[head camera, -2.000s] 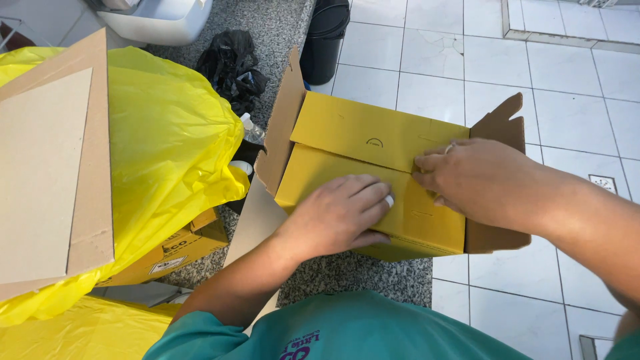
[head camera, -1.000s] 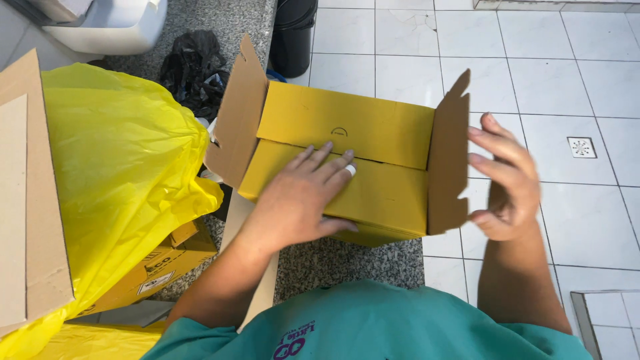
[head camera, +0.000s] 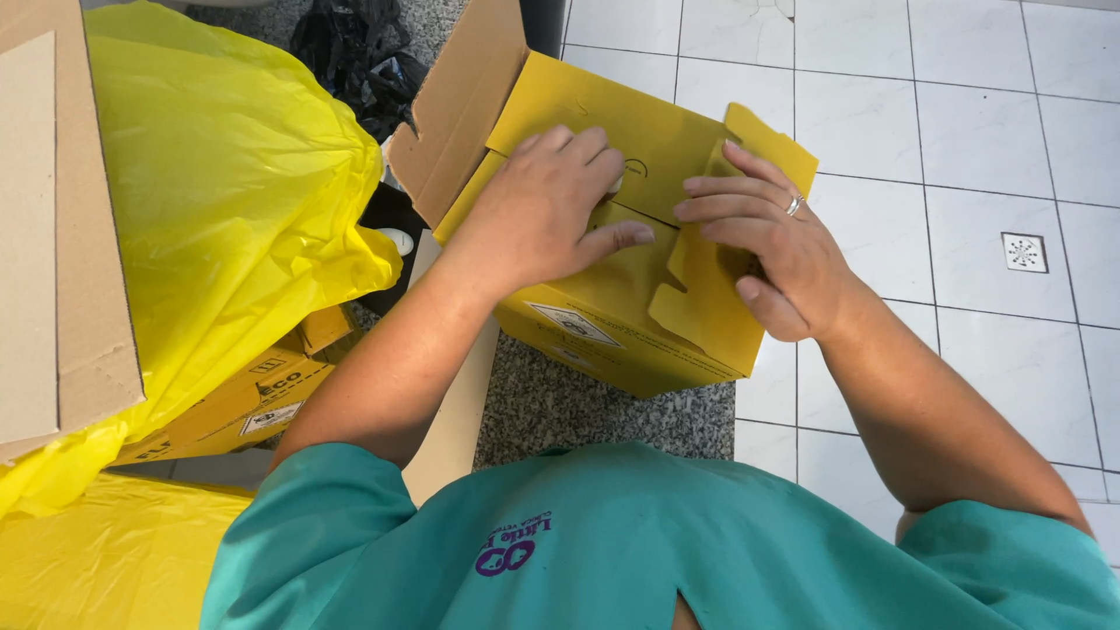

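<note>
A yellow cardboard box [head camera: 612,350] with printed labels rests at the granite counter's edge, its two wide top flaps folded inward. My left hand [head camera: 556,206] lies spread over the seam of these flaps, thumb pointing right. My right hand [head camera: 774,232], a ring on one finger, has its fingers on the notched right end flap [head camera: 709,306], which is folded over the top. The left end flap [head camera: 464,105], brown inside, stands up and outward. Neither hand is closed around anything.
A large yellow plastic bag [head camera: 227,175] bulges at the left, partly behind a brown cardboard sheet [head camera: 96,262]. Another yellow box [head camera: 262,402] sits below it. A black plastic bag [head camera: 359,61] lies on the granite counter [head camera: 560,420]. White floor tiles [head camera: 866,122] and a drain [head camera: 1024,252] are at right.
The right end flap, standing up one second ago, is now folded inward over the box top. My right hand has moved from beside that flap onto it. My left hand stays on top.
</note>
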